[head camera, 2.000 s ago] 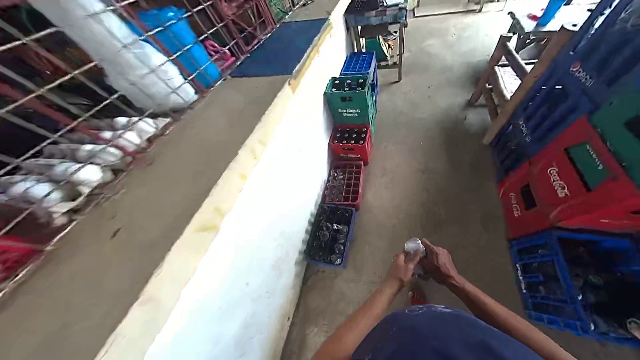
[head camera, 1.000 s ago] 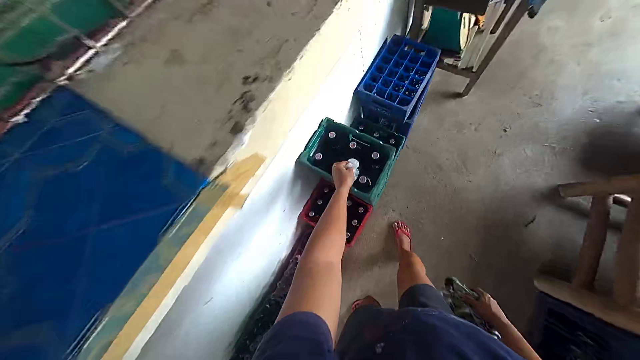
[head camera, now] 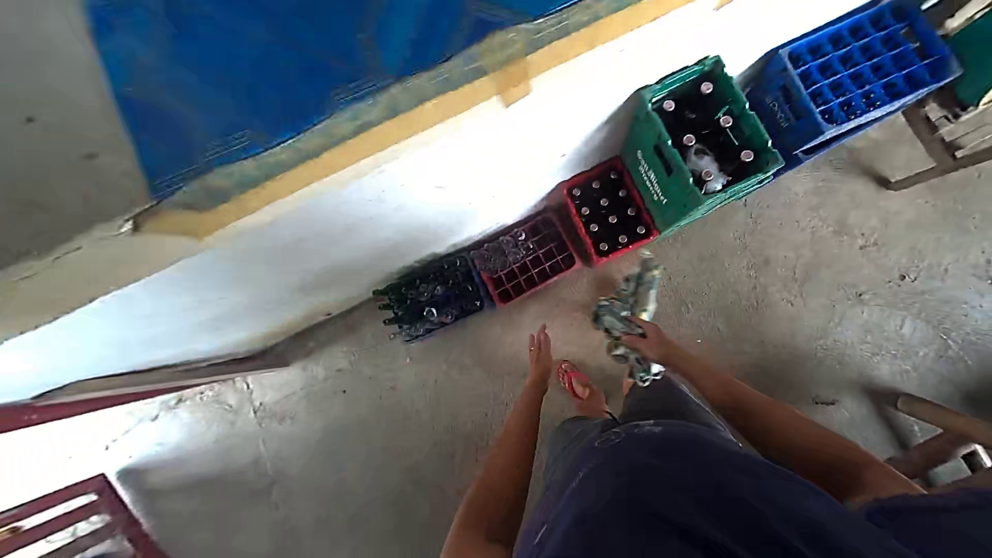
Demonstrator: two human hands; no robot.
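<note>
Several clear glass bottles are bunched in my right hand, held over the floor. My left hand is empty, its fingers extended, below the red crate with empty slots, which has clear bottles at one end. Left of that crate, a dark blue crate holds green and clear bottles, some lying across it. On its other side stands a smaller red crate of capped bottles. Beyond it is a green crate with dark capped bottles and a whitish crumpled thing on them.
The crates line a white wall. An empty-slotted blue crate stands at the row's far end, near a wooden stand. Wooden furniture is at the lower right, and dark red slatted furniture at the lower left.
My left hand has come away from the green crate and is now empty over the floor. My right hand has lifted the bottles from beside my leg to in front of me. The view has turned.
</note>
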